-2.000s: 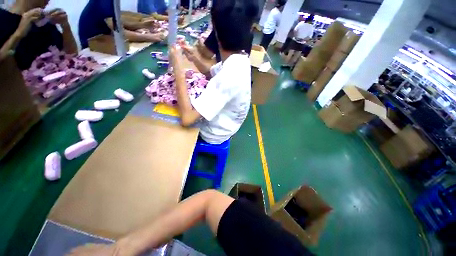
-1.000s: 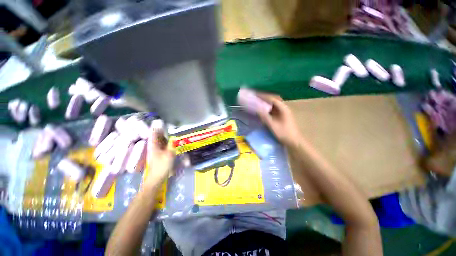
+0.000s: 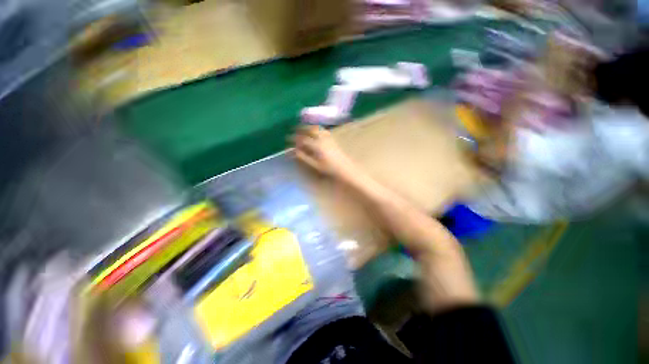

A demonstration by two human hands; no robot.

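The view is strongly blurred. My right hand (image 3: 317,149) is at the belt's near edge, beside the cardboard sheet (image 3: 409,149). A pink housing (image 3: 322,115) lies just beyond its fingers; I cannot tell whether they touch or grip it. A blurred skin-toned shape at the lower left looks like my left hand (image 3: 103,327), with a pink patch beside it; its grip is unclear. The press (image 3: 78,178) fills the left, with its yellow and red label (image 3: 153,249) above the dark fixture (image 3: 213,259). Smeared pink housings (image 3: 50,313) show at the left edge.
More pink housings (image 3: 370,78) lie on the green belt (image 3: 242,106). A cardboard carton (image 3: 302,25) stands across the belt. At the right, a coworker in a white top (image 3: 569,170) sits by a heap of pink parts (image 3: 498,89). The bench mat has a yellow panel (image 3: 260,284).
The view has swung right, so the press and label now sit further left. My right hand has moved to the belt edge, and the housing it held a second ago is not clearly identifiable.
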